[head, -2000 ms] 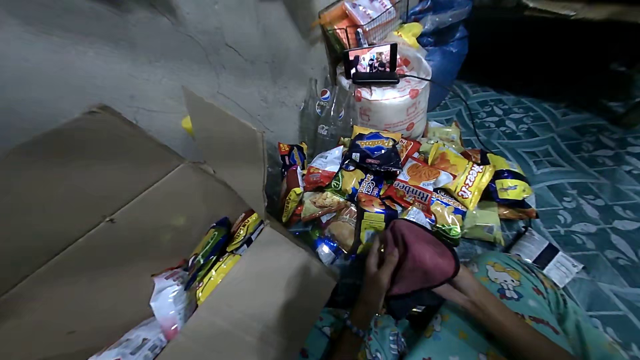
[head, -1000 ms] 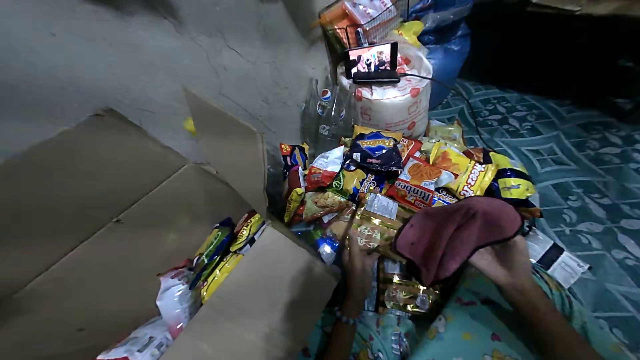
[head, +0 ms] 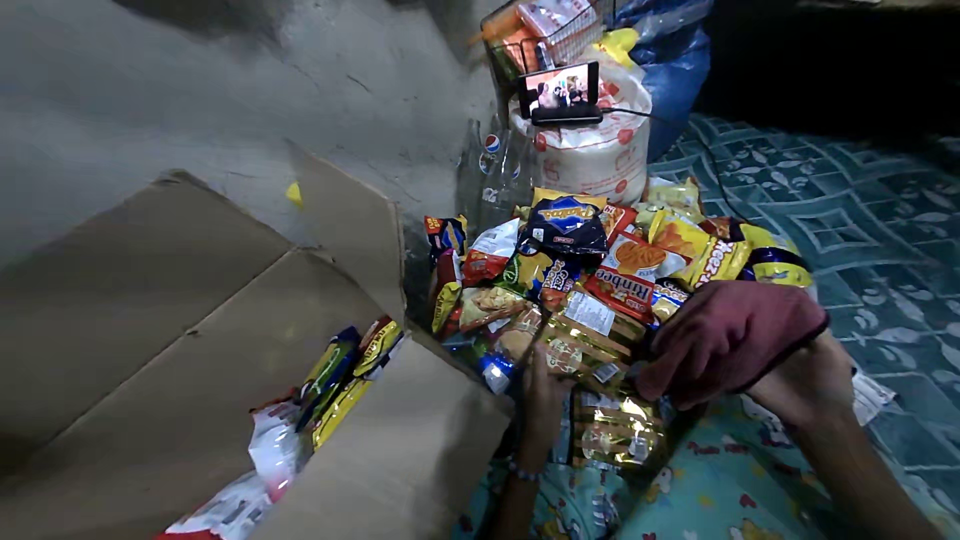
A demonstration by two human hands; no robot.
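My left hand (head: 546,390), with a beaded bracelet at the wrist, is at the left edge of a gold striped snack packet (head: 589,341), its fingers against it. My right hand (head: 799,375) holds a maroon cloth (head: 739,337), which hides most of its fingers; the cloth's lower left end meets the gold packet. Another shiny gold packet (head: 619,431) lies below, over the patterned teal fabric on my lap. Just beyond my hands is a pile of snack packets, among them a red one (head: 626,277), a dark blue one (head: 568,221) and a yellow one (head: 705,251).
An open cardboard box (head: 202,352) at the left holds several packets (head: 349,375). Behind the pile stand glass bottles (head: 495,169) and a white sack (head: 592,161) with a phone (head: 560,91) on it, a cable running from it. A wire basket (head: 574,37) and blue bag (head: 675,67) are behind.
Two seconds ago both hands were at the cloth; now my left hand is at a gold packet. The cloth, in my right hand, has moved right, and gold packets have come into view.
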